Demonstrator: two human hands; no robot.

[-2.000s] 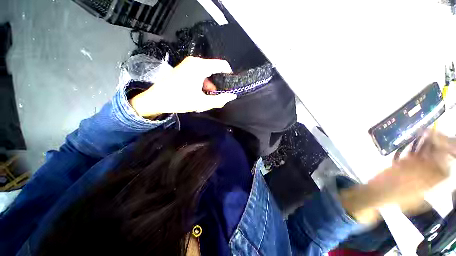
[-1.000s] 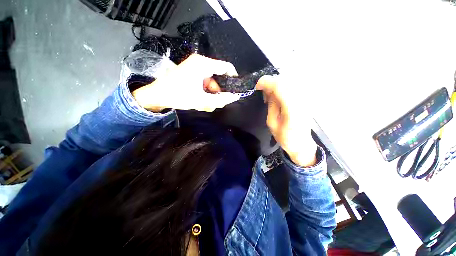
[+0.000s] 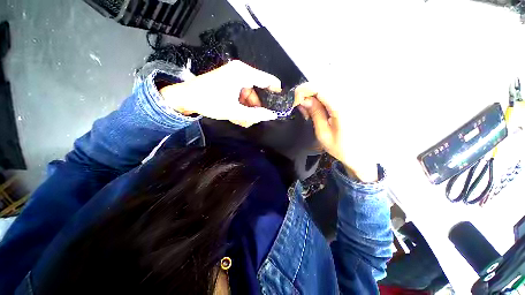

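My left hand (image 3: 227, 95) pinches the dark rough hem edge (image 3: 275, 99) of the black garment (image 3: 288, 135). My right hand (image 3: 327, 124) is close beside it, thumb and fingertips together at the same edge. A short piece of silver chain trim (image 3: 283, 114) shows along the lower side of the edge between the hands. Smooth black cloth hangs below and behind the hands. No needle or thread can be made out at the right fingertips.
The white table (image 3: 368, 63) carries a smartphone (image 3: 464, 143), black scissors loops (image 3: 471, 183), a yellow-handled tool (image 3: 510, 103), loose chain bits (image 3: 506, 180) and a black cone (image 3: 474, 246). A curly black heap (image 3: 216, 49) lies beyond my left hand. A striped crate (image 3: 158, 16) stands at the top left.
My right hand, blurred over the table by the phone two seconds ago, came back to the hem edge and remains there. My left hand keeps its pinch. The view has shifted slightly.
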